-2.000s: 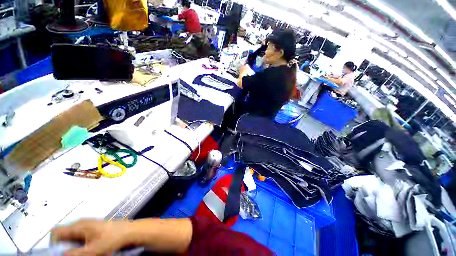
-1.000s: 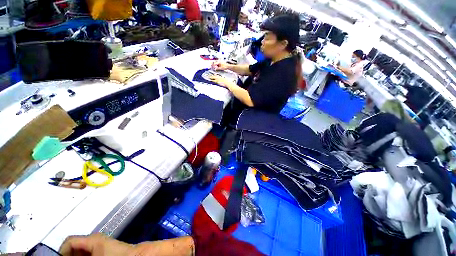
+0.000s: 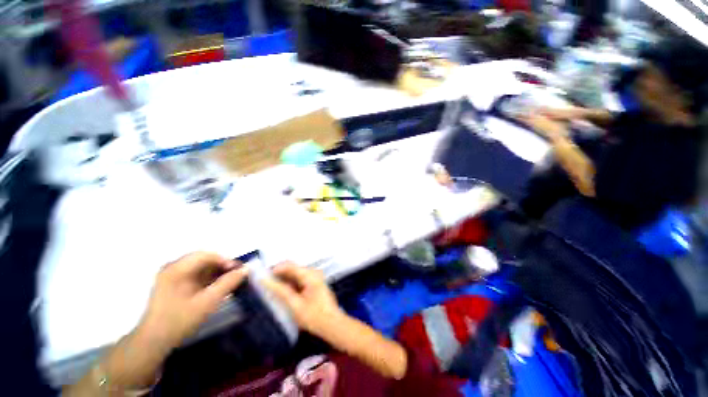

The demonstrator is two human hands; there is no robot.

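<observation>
A navy and white strip [image 3: 268,306] hangs over the table's front edge, held up between my two hands. My left hand [image 3: 185,291] grips its upper end from the left, thumb and fingers pinched together. My right hand [image 3: 303,293] grips its right side close by. The strip's lower part runs down toward my lap. The frame is blurred, so the exact finger contact is unclear. The white sewing machine table [image 3: 101,264] lies under and beyond my hands. The needle area [image 3: 206,190] is behind them, too blurred to make out.
Yellow and green scissors [image 3: 334,203] lie beyond my right hand. A cardboard piece [image 3: 279,139] with a mint-green pad [image 3: 301,153] leans on the machine. Blue bins [image 3: 388,298] with a red-and-grey item [image 3: 446,329] and navy garment pieces [image 3: 621,295] are at the right. A person [image 3: 652,139] works at the upper right.
The view has swung left, so table things appear farther right. My left hand has come into view. Both hands now hold a strip, where one second ago only one hand showed at the bottom edge.
</observation>
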